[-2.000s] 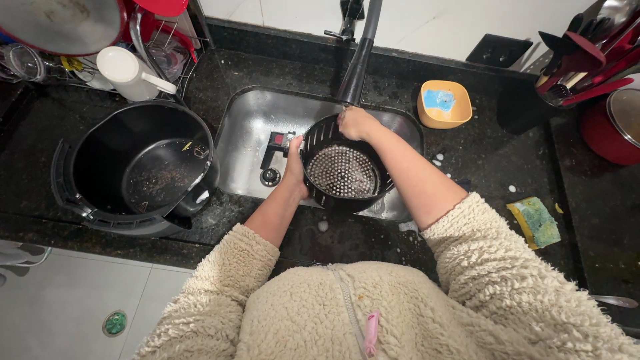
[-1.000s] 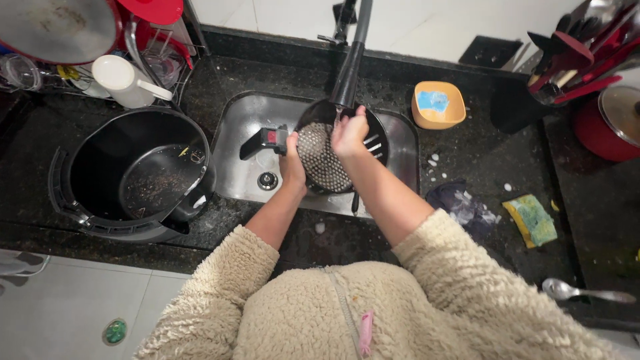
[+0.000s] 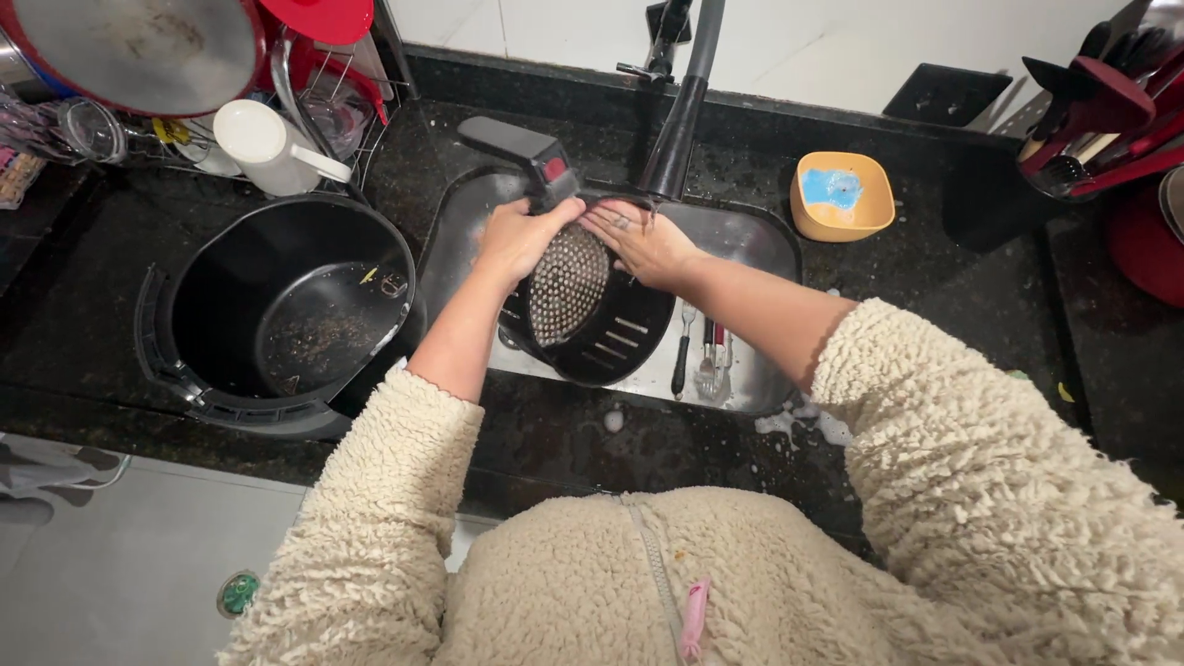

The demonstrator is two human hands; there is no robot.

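A black air fryer basket point(image 3: 601, 324) with a perforated metal bottom is tilted over the steel sink point(image 3: 740, 240). My left hand point(image 3: 527, 236) grips its rim beside the grey handle point(image 3: 513, 143), which points to the back left. My right hand point(image 3: 643, 240) lies with extended fingers against the upper rim, under the black faucet spout point(image 3: 673, 148); whether it grips anything is hard to see. Several pieces of cutlery point(image 3: 683, 356) lie in the sink, right of the basket.
Left of the sink stands a black air fryer drawer point(image 3: 287, 305) with crumbs inside. Behind it are a white mug point(image 3: 268, 143) and a dish rack point(image 3: 365, 139). A yellow bowl point(image 3: 844, 199) with blue-white contents stands at right, near a utensil holder point(image 3: 990, 190). Foam point(image 3: 805, 421) spots the counter.
The basket has turned: its handle, lower in the sink a second ago, now points up past the sink's back left. My left hand has moved up with it. Cutlery shows in the sink.
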